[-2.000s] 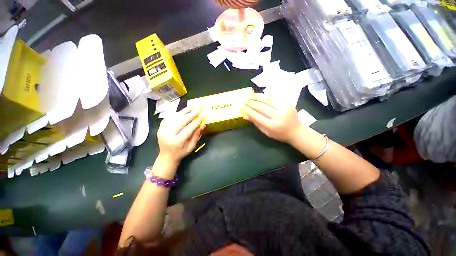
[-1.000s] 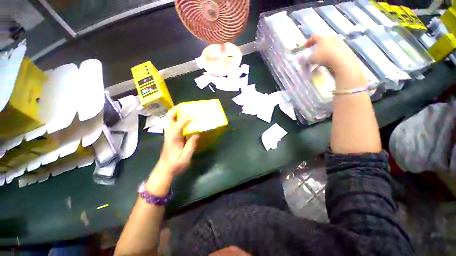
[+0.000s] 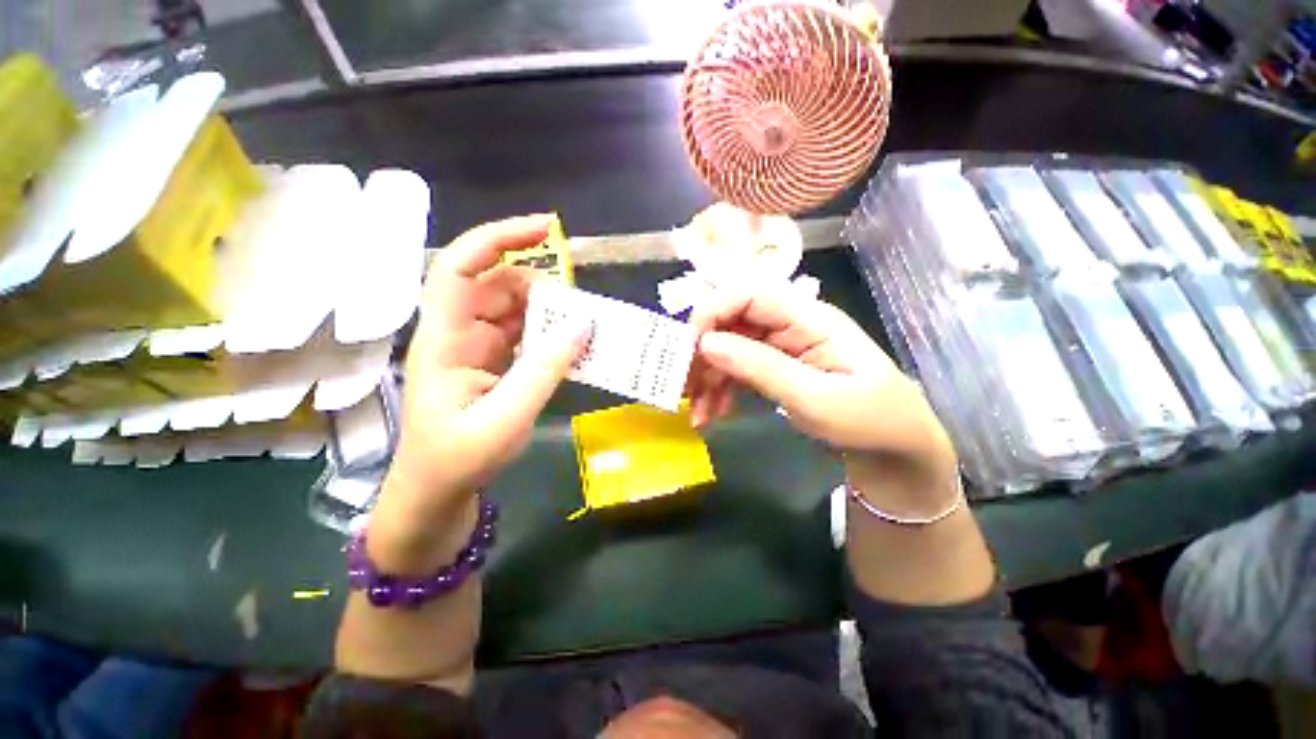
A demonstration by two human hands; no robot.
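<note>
A thin white label sheet (image 3: pixel 624 347) with rows of fine dark print is held up in front of me, tilted. My left hand (image 3: pixel 484 361) holds its left end, thumb on the printed face. My right hand (image 3: pixel 808 375) pinches its right end between thumb and fingers. A closed yellow retail box (image 3: pixel 644 456) lies on the green bench just below the sheet; its upper edge is partly hidden by the sheet and right fingers. Another yellow box (image 3: pixel 556 251) stands behind my left hand, mostly hidden.
Open yellow box blanks (image 3: pixel 274 260) with white flaps are stacked at the left, with bagged devices (image 3: pixel 358 448) beside them. Clear plastic trays (image 3: pixel 1068 325) are stacked at the right. A pink-brown fan (image 3: pixel 787 108) stands at the back. A seated person's grey sleeve (image 3: pixel 1248 592) is at the right edge.
My left hand has let go of the yellow box, now lying on the bench. My right hand has come back from the trays. Both hands now hold the label sheet. The view has shifted.
</note>
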